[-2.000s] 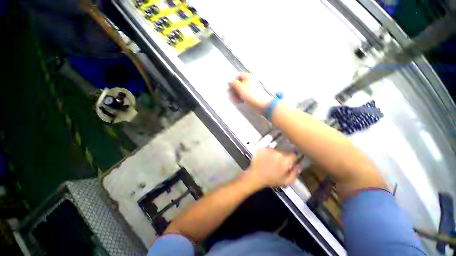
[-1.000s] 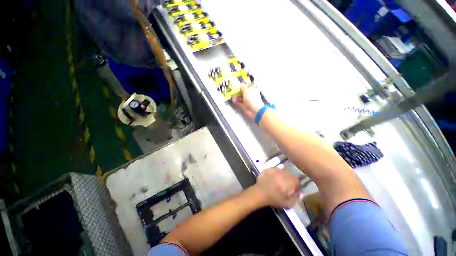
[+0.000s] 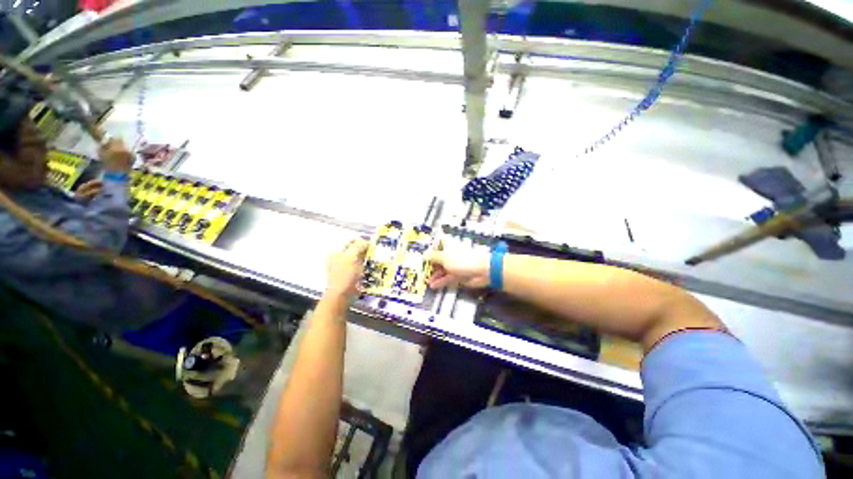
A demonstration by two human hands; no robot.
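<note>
A PCB panel point(image 3: 397, 262) with yellow blocks and dark parts lies between my two hands, over the rails. My left hand point(image 3: 347, 269) holds its left edge. My right hand point(image 3: 456, 266), with a blue strap on the wrist, holds its right edge. A black pallet point(image 3: 533, 323) lies on the rails to the right, partly hidden under my right forearm; brown card shows at its right end.
Waiting PCB panels point(image 3: 180, 208) lie on the line at left, beside another person point(image 3: 56, 215). A spotted dark blue cloth point(image 3: 500, 180) lies behind my hands. A spare black frame point(image 3: 360, 440) is on the low stand. A long tool point(image 3: 748, 236) reaches in from the right.
The view has turned toward the line. My right hand has brought the panel back from the row to in front of me, and my left hand has moved onto its left edge.
</note>
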